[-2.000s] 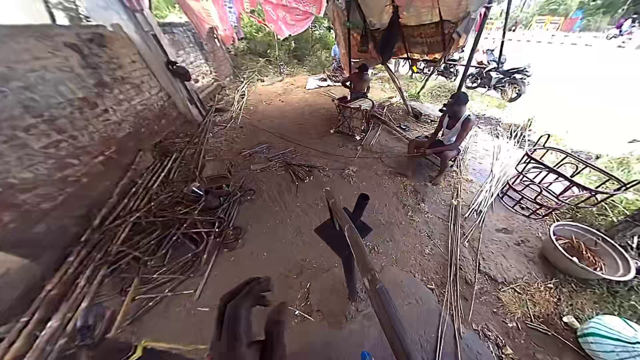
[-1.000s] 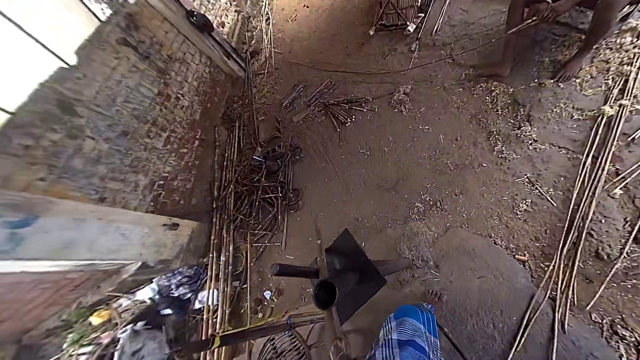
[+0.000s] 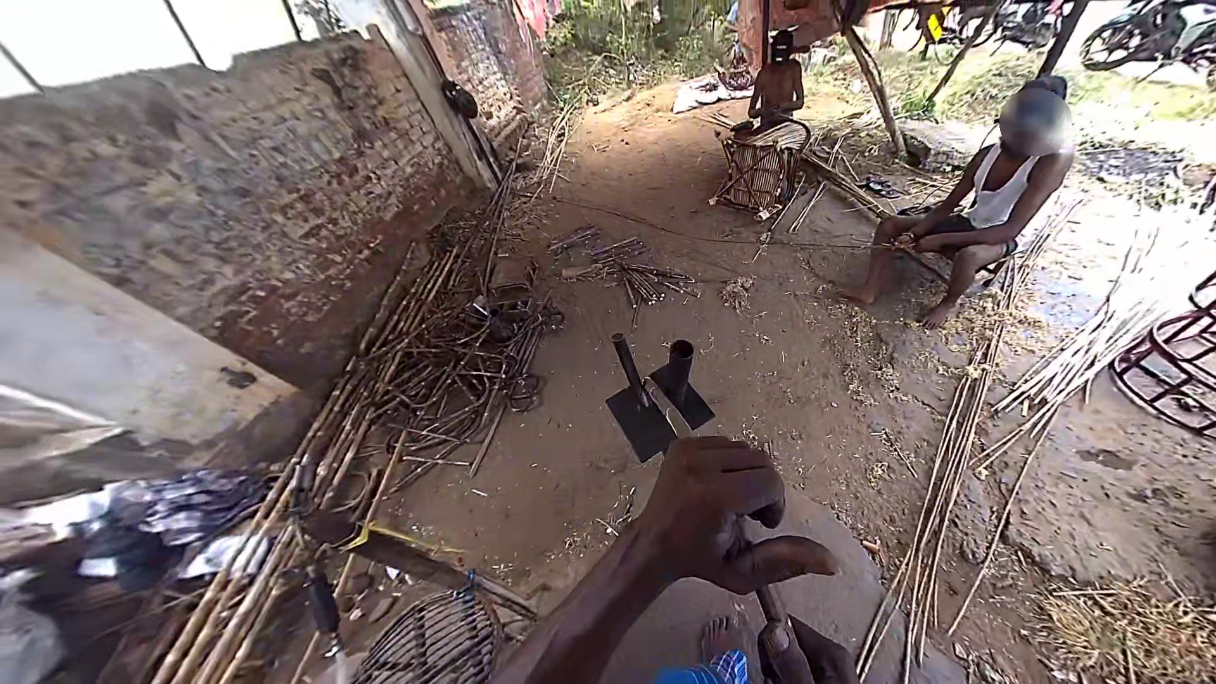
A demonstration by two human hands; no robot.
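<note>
A cane pole (image 3: 673,410) slants from a dark metal stand toward me. The stand has a flat square plate (image 3: 638,424) and two upright pipes, and the pole's far end lies between the pipes. My left hand (image 3: 717,513) is over the middle of the pole, fingers curled around it and thumb pointing right. Close to my body at the bottom edge, my right hand (image 3: 803,655) is closed on the pole's near end, partly cut off by the frame. My bare foot (image 3: 719,636) is on the ground just left of that hand.
Bundled canes (image 3: 380,351) and bent pieces lie along the brick wall (image 3: 237,199). Long thin canes (image 3: 959,446) lie right. A woven basket (image 3: 427,641) is lower left. One co-worker (image 3: 997,190) sits at right; another (image 3: 779,90) sits behind a cane stool (image 3: 755,171).
Two seconds ago my left hand was off the pole with its fingers apart, at the lower left; now it is on the pole. The view dipped down and came back up.
</note>
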